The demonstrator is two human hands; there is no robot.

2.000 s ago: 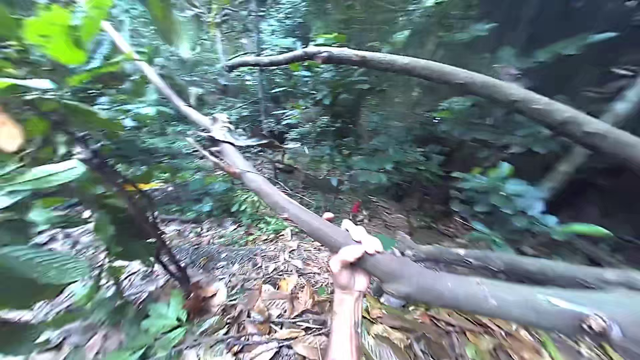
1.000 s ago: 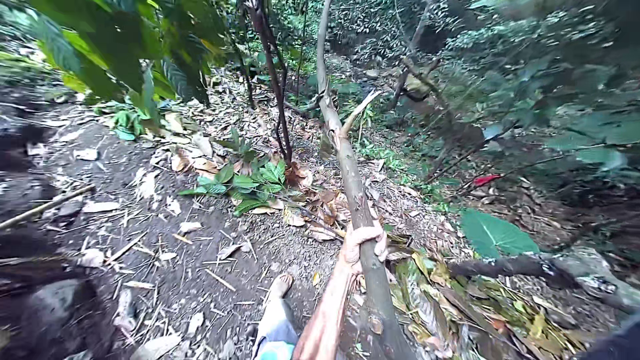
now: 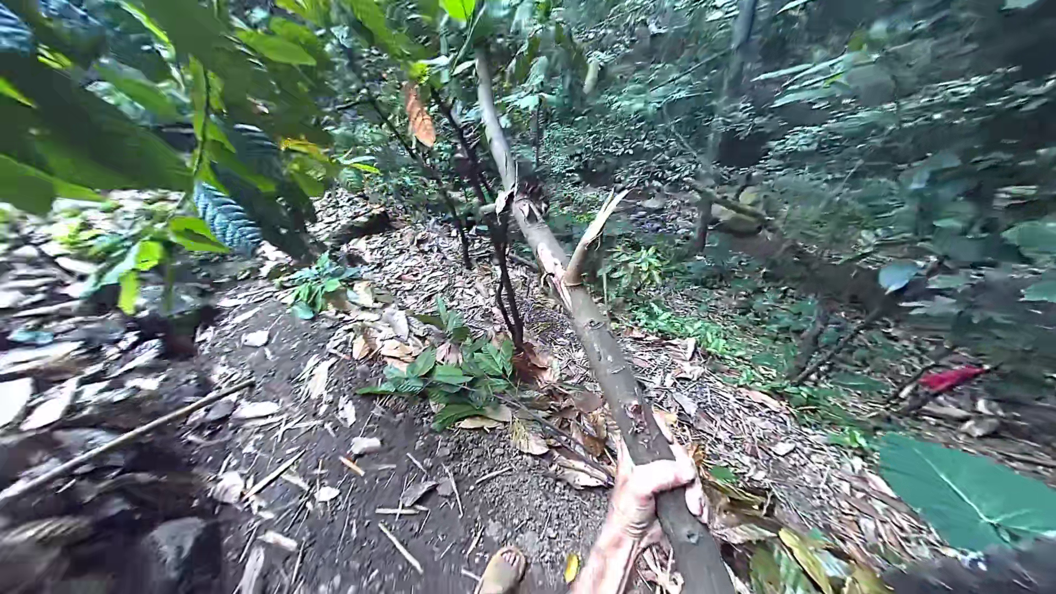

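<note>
A long grey-brown tree branch slants from the bottom edge, right of centre, up into the foliage. My left hand is wrapped around its lower part, the forearm coming up from the bottom edge. Above the hand, a short broken stub with pale split wood juts from the branch. Bark is torn around the stub's base, and again higher up beside thin dark stems. The far end is hidden among leaves. My right hand does not show.
Leafy foliage hangs at upper left. A low green plant grows left of the branch. A thin stick lies at left, near a rock. One foot shows below. A broad leaf and something red are at right.
The view has swung widely. Two seconds ago the branch ran across to the right edge; now its near end points to the bottom. My left hand keeps its hold on it.
</note>
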